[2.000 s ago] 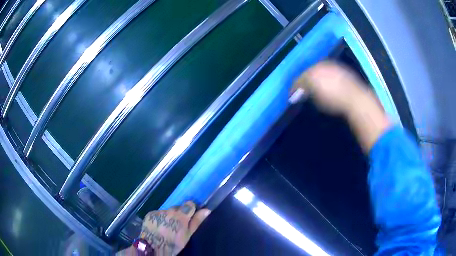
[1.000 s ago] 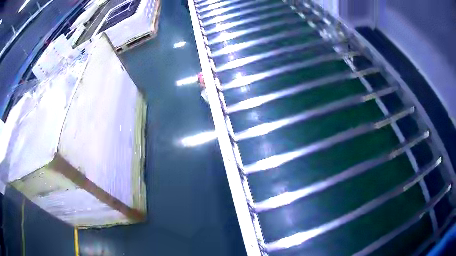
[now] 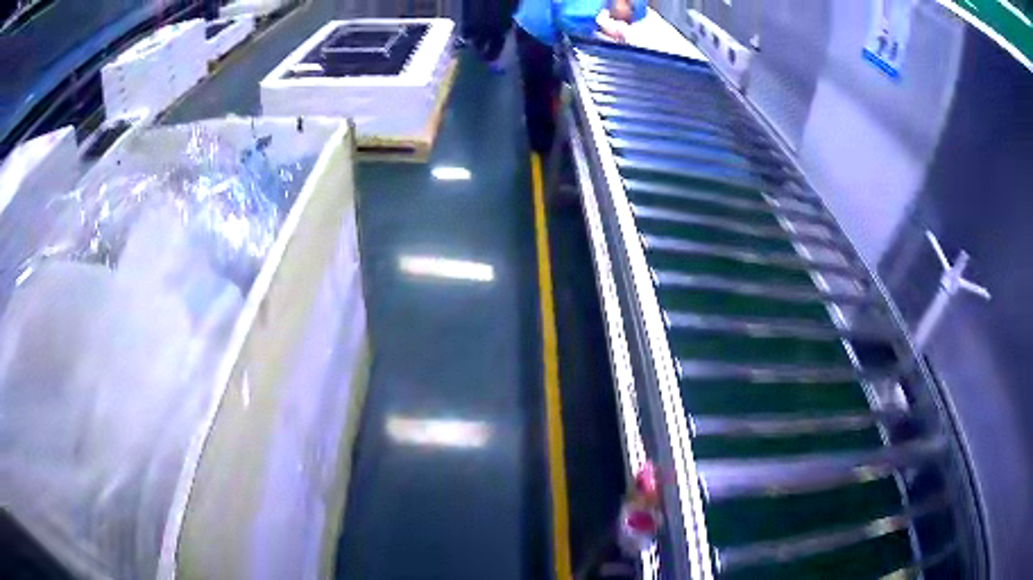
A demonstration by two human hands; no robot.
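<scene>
Neither my left hand nor my right hand is in the picture. The roller conveyor (image 3: 770,368) lies nearest in front of me on the right, running away into the distance, with shiny metal rollers between rails and green floor below. A small blurred red and pale item (image 3: 641,515) is at its left rail, near the bottom. On the left, a large whitish box (image 3: 283,340) stands close by, with crinkled clear plastic (image 3: 159,249) in its open top.
A person in blue (image 3: 555,23) is at the conveyor's far end, beside a white surface. A pallet stack (image 3: 351,102) with a dark top stands beyond the box. A yellow line (image 3: 548,340) runs along the floor. A grey wall bounds the right.
The view has lifted and turned from the panel and its blue border to the conveyor's length. Both hands have left the picture. The far person has come into view.
</scene>
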